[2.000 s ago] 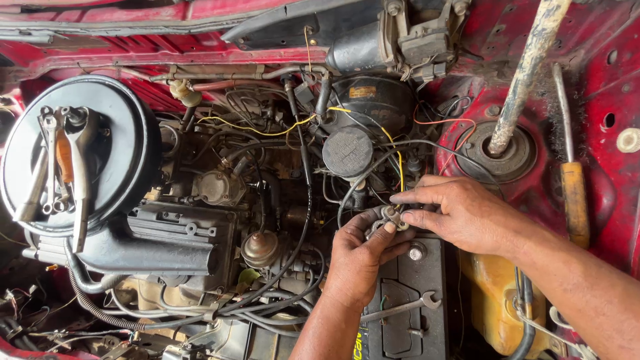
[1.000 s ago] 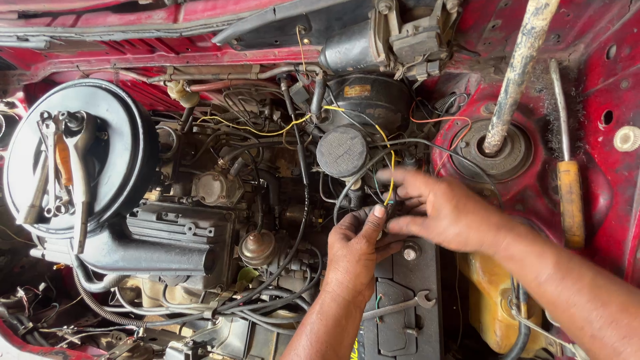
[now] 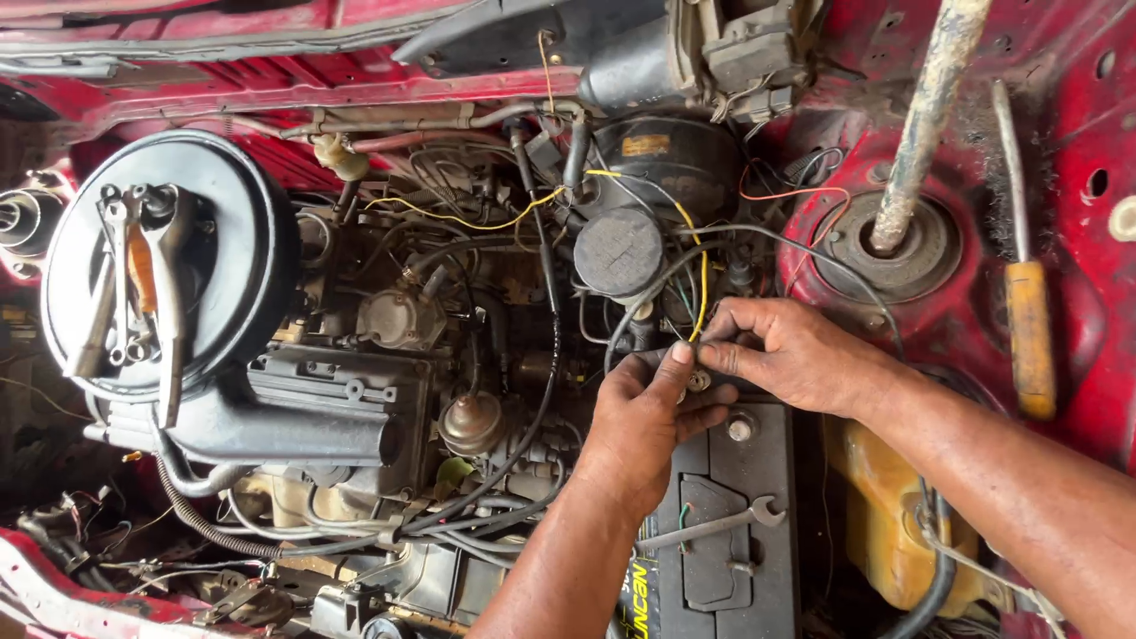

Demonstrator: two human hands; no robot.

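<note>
Above the upper end of the black car battery [image 3: 710,470], both hands meet at the end of a yellow wire [image 3: 704,275]. My left hand [image 3: 643,408] pinches a small metal battery terminal clamp [image 3: 699,382] and the wire's end between thumb and fingers. My right hand [image 3: 768,351] touches the same spot from the right, thumb and forefinger closed on the wire beside the clamp. The fingers hide most of the joint. An open-end wrench [image 3: 710,529] lies across the battery top. Just above the hands is a round black reservoir cap [image 3: 619,252].
Several wrenches and a ratchet [image 3: 169,293] lie on the round air cleaner lid [image 3: 80,275]. A screwdriver with a yellow handle [image 3: 1029,337] rests on the red fender. A prop rod [image 3: 927,133] stands at the strut tower. Hoses and loose wires cross the engine.
My right hand, its fingers spread and off the joint one second ago, has come back to the yellow wire's end beside my left thumb. My left hand stays near the clamp.
</note>
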